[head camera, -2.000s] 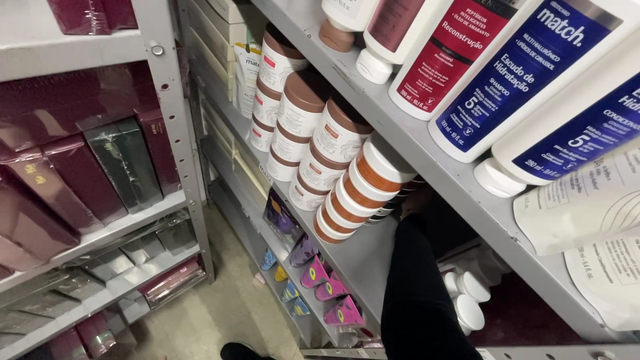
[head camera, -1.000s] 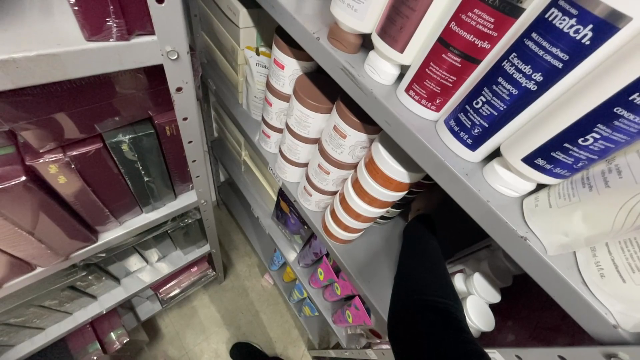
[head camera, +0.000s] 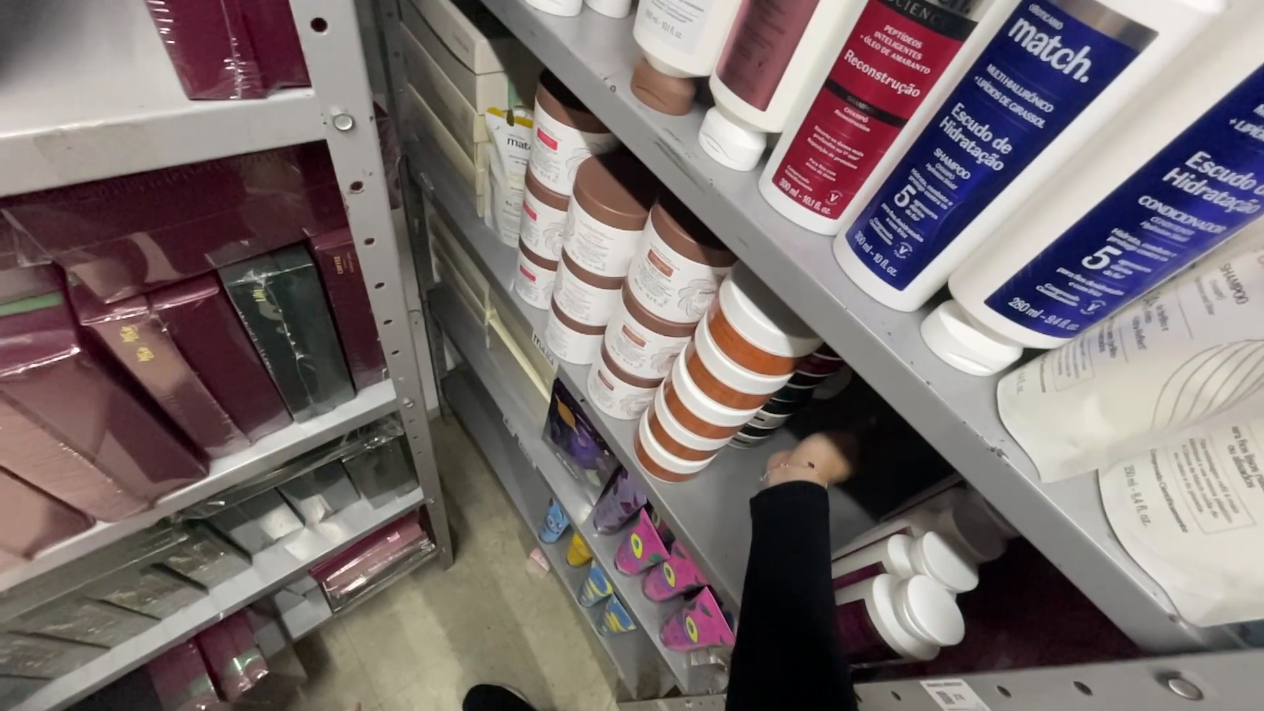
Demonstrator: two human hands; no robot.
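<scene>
My right hand, in a black sleeve and with a thin bracelet at the wrist, reaches into a middle shelf. Its fingers are blurred and partly lost in the dark, so whether they hold anything cannot be told. Just left of it stands a stack of orange jars with white lids, with dark jars behind. Farther left are stacked white jars with brown lids. White-capped bottles lie to the right of the forearm. My left hand is not in view.
Shampoo and conditioner bottles stand along the grey metal shelf edge above my hand. Pink tubes are on a lower shelf. A second rack with wrapped maroon boxes stands left, across the floor. A dark shoe tip shows below.
More of my right hand and wrist shows beside the orange jars, where earlier the hand was mostly hidden in the shelf's shadow. The jars stay stacked.
</scene>
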